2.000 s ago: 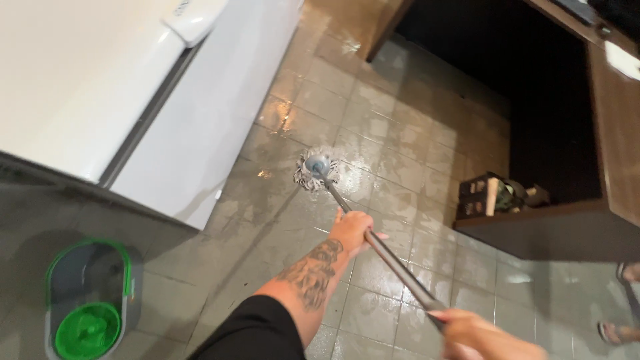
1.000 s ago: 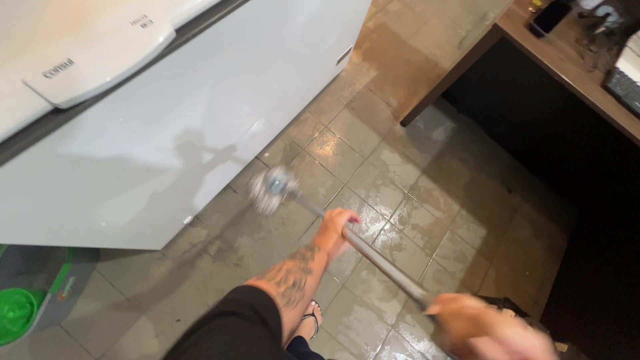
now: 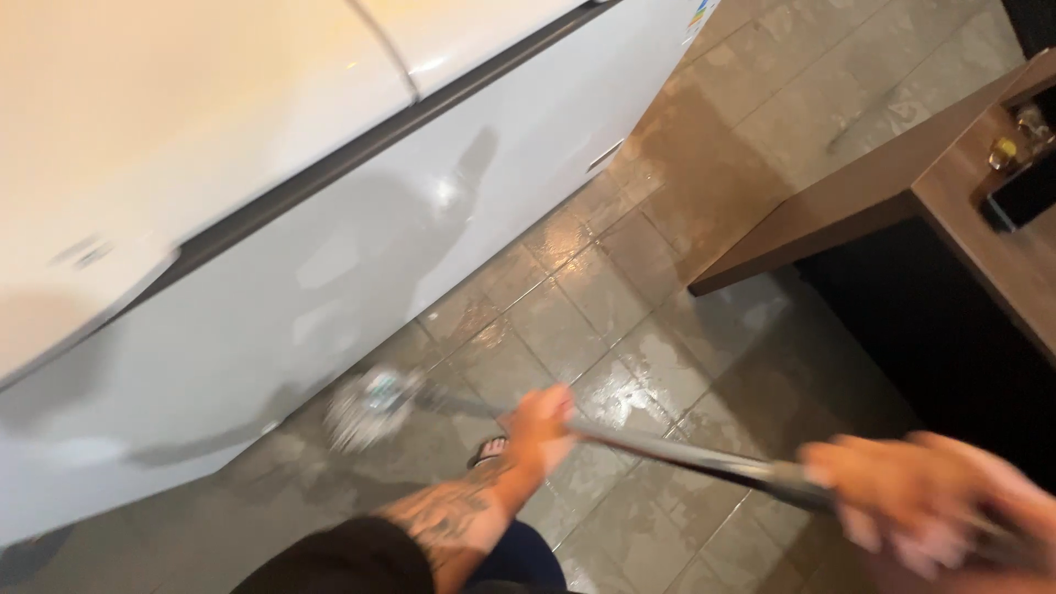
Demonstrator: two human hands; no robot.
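Observation:
A string mop head (image 3: 371, 406), white with a blue centre and blurred by motion, lies on wet floor tiles beside the base of a white chest freezer (image 3: 346, 272). Its metal handle (image 3: 685, 450) runs to the lower right. My left hand (image 3: 540, 429) is closed around the handle partway along, near the mop head. Blurred at the right, my right hand (image 3: 899, 491) grips the dark upper end of the handle.
On the right stands a brown wooden desk (image 3: 965, 177) with a black phone (image 3: 1023, 194) and small items on top. A sandalled foot (image 3: 492, 448) is on the wet grey floor tiles (image 3: 577, 313) below my left hand.
The mop head has moved from the open floor to the freezer's base, with both hands still on the handle. The view has shifted, and the green bucket is out of sight.

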